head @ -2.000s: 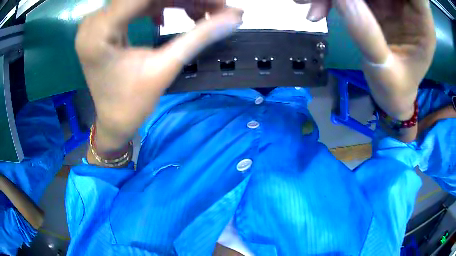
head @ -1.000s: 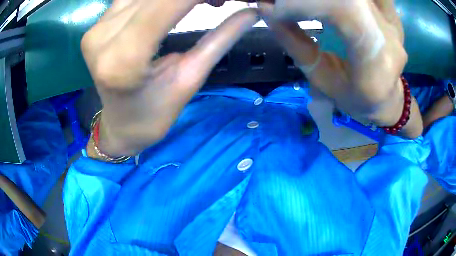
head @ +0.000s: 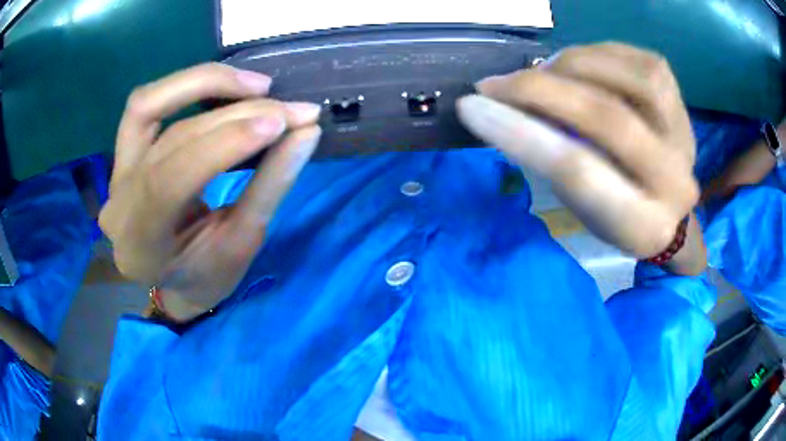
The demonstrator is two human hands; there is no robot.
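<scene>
A black port panel lies across the upper middle, with two square openings showing between my hands, small pale tabs above them and faint white marks below. The other openings are covered by my fingers. My left hand has thumb and fingertips close together at the panel's left part. My right hand has thumb and index tips close together at its right part, beside the right visible opening. The thumb has a whitish covering. I cannot tell if either pinch holds a tiny part.
A bright white sheet lies behind the panel. Green mat extends on both sides. My blue smock is just below the panel. Another person's blue sleeve and forearm show at the far left, and another person's arm with a watch at the far right.
Both hands have come down and apart from above the sheet to the panel's two sides. The panel shows larger, and more of the sheet is uncovered.
</scene>
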